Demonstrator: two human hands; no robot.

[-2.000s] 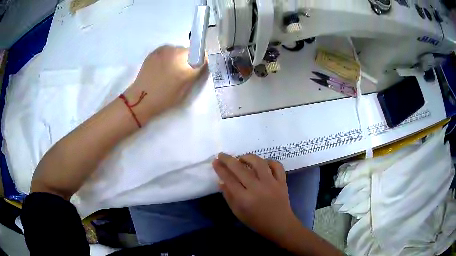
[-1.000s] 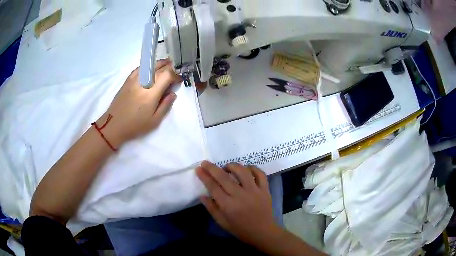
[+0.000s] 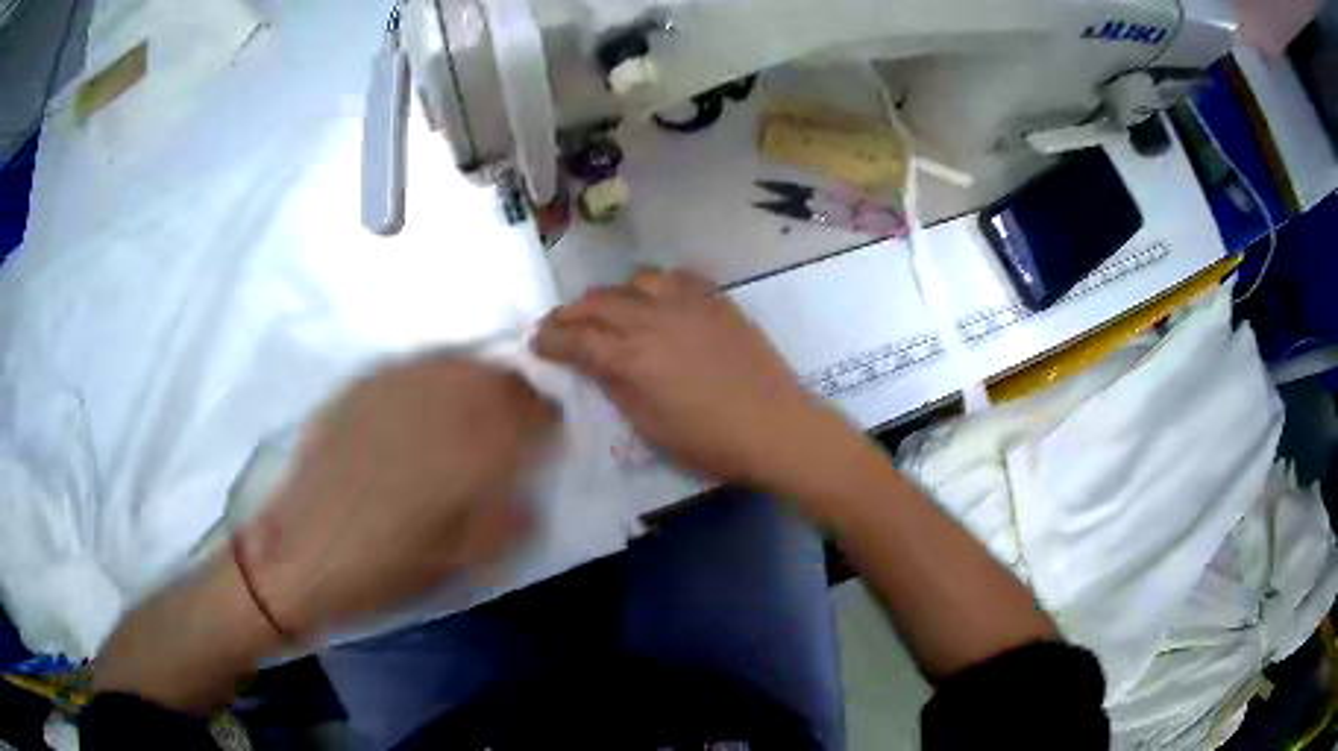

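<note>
A large white fabric panel [image 3: 176, 279] lies on the table left of the machine, wrinkled at its left side. Its right part runs to the presser foot area [image 3: 514, 203] under the machine head. My left hand [image 3: 404, 477] is blurred over the panel's near part; whether its fingers grip cloth cannot be told. My right hand [image 3: 660, 367] is just below the machine bed, fingers curled at the panel's edge, beside the left hand's fingertips. The cloth beneath both hands is partly hidden.
Pink-handled snips [image 3: 829, 209], a yellowish block [image 3: 834, 147] and a black phone [image 3: 1059, 225] lie right of the needle area. A narrow white tape [image 3: 920, 250] hangs by the arm. White cloth bundles [image 3: 1145, 514] hang at the right. A tan card [image 3: 112, 81] lies at upper left.
My left hand has left the presser foot and come down toward me. My right hand has moved up from the table's front edge toward the machine bed. The cloth's near edge has shifted up.
</note>
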